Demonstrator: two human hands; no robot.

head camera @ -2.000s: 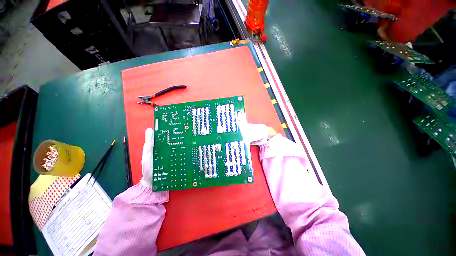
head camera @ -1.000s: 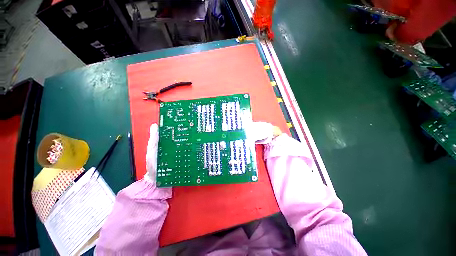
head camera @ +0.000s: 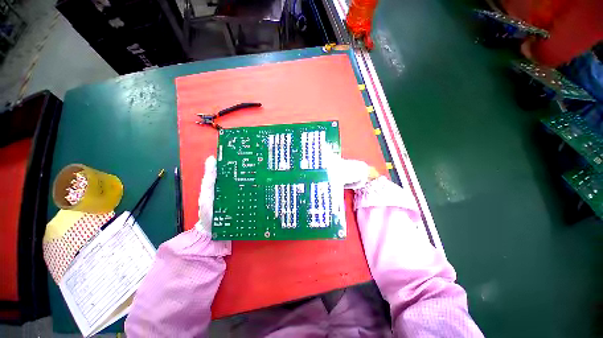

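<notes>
A green circuit board [head camera: 251, 191] faces me with its solder side, showing four blocks of silvery stripes. It is over the red mat [head camera: 278, 277]. My left hand [head camera: 207, 198], in a white glove, holds its left edge. My right hand [head camera: 349, 173], also gloved in white, holds its right edge. The fingers of both hands are partly hidden by the board. Side cutters [head camera: 228, 113] with black handles lie on the mat just beyond the board's far edge.
At left are a yellow cup [head camera: 99, 191] with small red-and-white pieces, a sticker sheet [head camera: 66, 241], a record sheet [head camera: 106, 270], dark tweezers [head camera: 147, 195] and a thin dark stick [head camera: 178, 198]. A black red-lined tray [head camera: 36, 198] stands far left. The green conveyor [head camera: 430, 165] carries boards at right.
The whole scene has shifted right and slightly up in the picture. Both hands keep hold of the board, which stays over the mat in nearly the same place.
</notes>
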